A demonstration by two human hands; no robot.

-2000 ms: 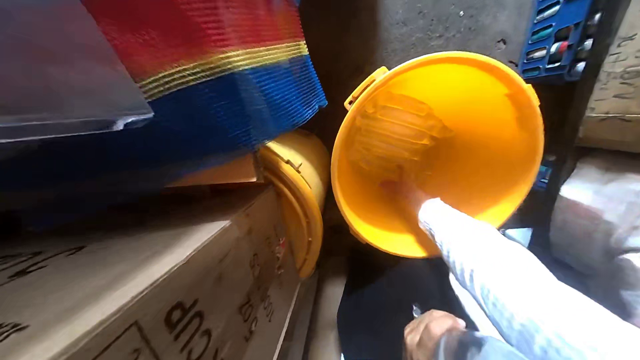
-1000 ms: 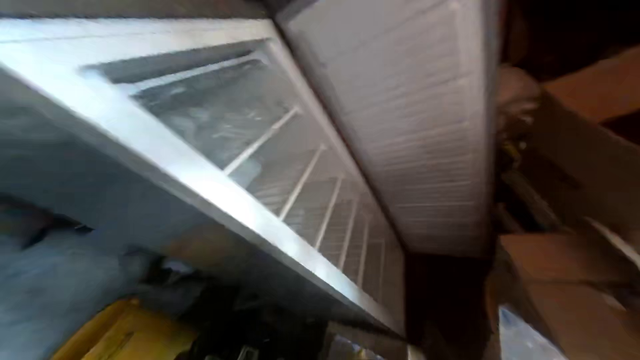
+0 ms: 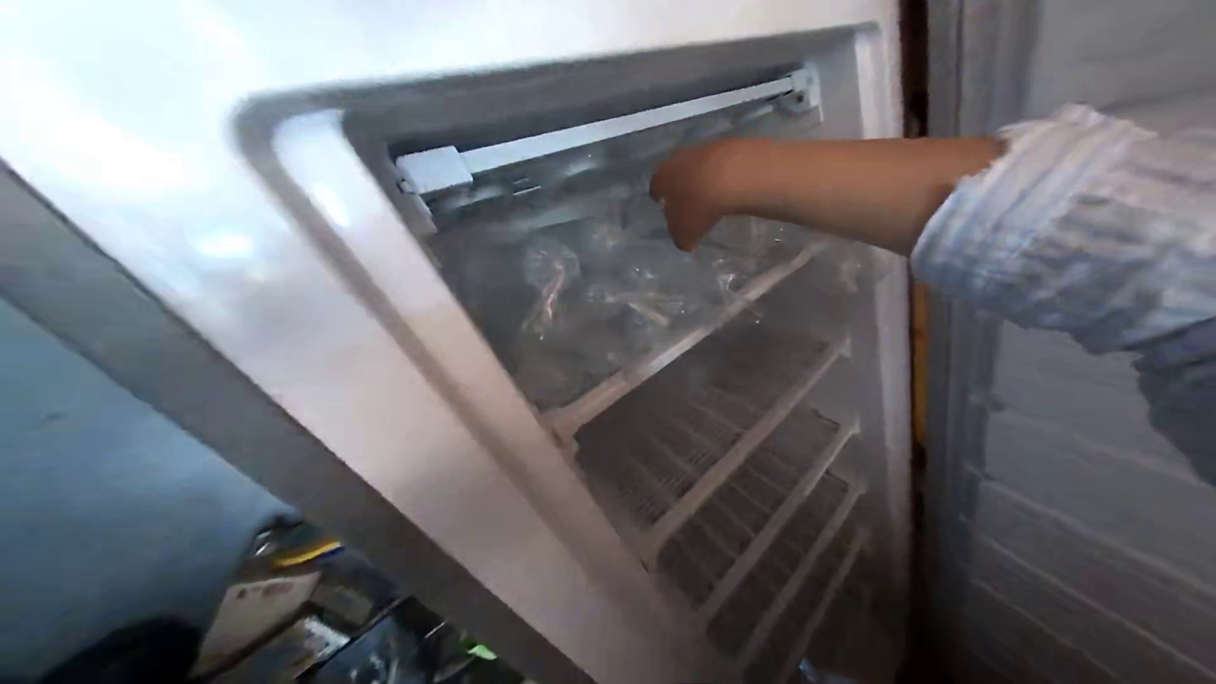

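Observation:
My right hand (image 3: 698, 195) reaches in from the right, in the top of an upright freezer (image 3: 399, 380) whose door stands open. Its fingers bend downward over clear plastic bags (image 3: 608, 285) on the top shelf (image 3: 665, 356). Whether they grip a bag cannot be told, since the fingertips are blurred. Some bags have twisted, knotted necks. A white bar (image 3: 627, 123) runs across the compartment just above the hand. A striped, light sleeve (image 3: 1064, 228) covers the forearm. My left hand is not in view.
Several wire shelves (image 3: 741, 475) lie below the bags. The freezer's ribbed inner door (image 3: 1092, 456) stands at the right, near my sleeve. A blue surface (image 3: 104, 456) is at the left, with a cardboard box (image 3: 256, 617) and mixed items at the lower left.
The view has swung from a yellow bucket, with one hand inside it, to the freezer. My right hand, out of view one second ago, is now inside the top compartment.

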